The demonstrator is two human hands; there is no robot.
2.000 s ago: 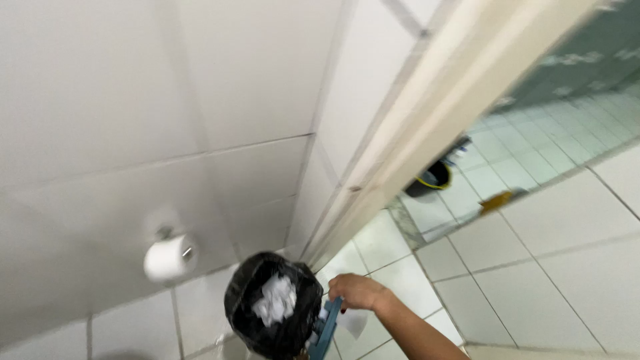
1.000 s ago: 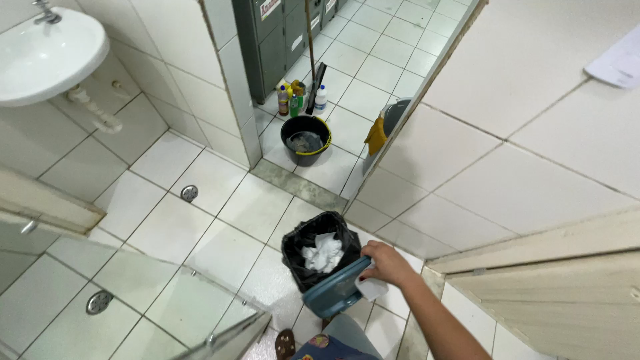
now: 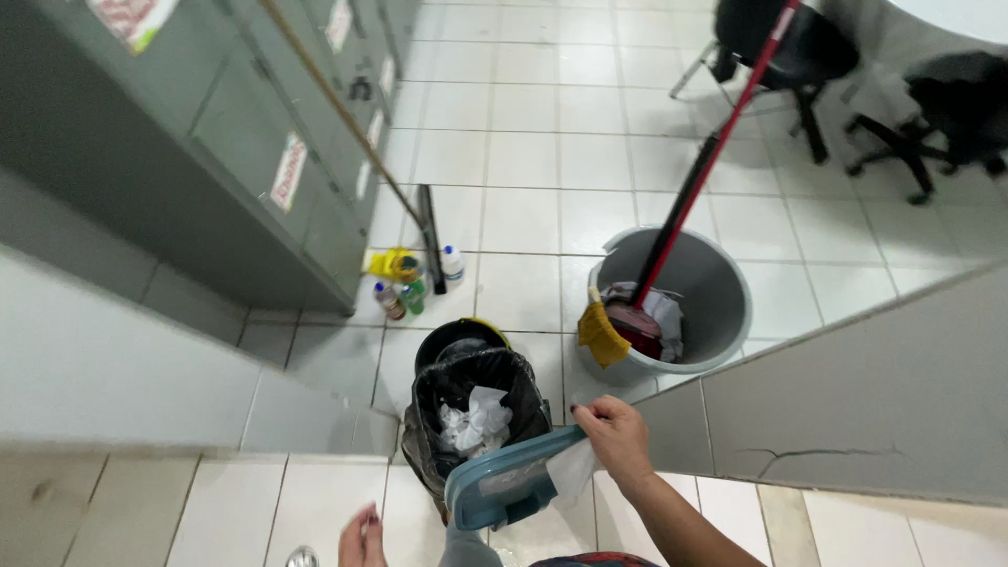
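Observation:
A waste bin lined with a black plastic bag (image 3: 529, 387) holds crumpled white paper (image 3: 475, 419). My right hand (image 3: 618, 441) grips the edge of a blue-grey plastic bin lid (image 3: 504, 480), tilted beside the bin's mouth, with a piece of white paper (image 3: 573, 471) between hand and lid. My left hand (image 3: 362, 539) is at the bottom edge, left of the lid, partly cut off; nothing shows in it. Just beyond the bin stands a black bucket with a yellow rim (image 3: 441, 340), partly hidden by the bag.
Grey metal lockers (image 3: 260, 134) stand at left, with cleaning bottles (image 3: 411, 299), a yellow cloth (image 3: 386, 260) and a squeegee (image 3: 429, 240) near them. A large grey tub (image 3: 720, 315) holds a red-handled tool (image 3: 709, 161). Low tiled walls (image 3: 835, 394) flank the opening; wheeled chairs (image 3: 906, 153) stand beyond.
The view has moved to the doorway. The bin and the lid in my right hand are now close to the black bucket. My left hand has come into view at the bottom.

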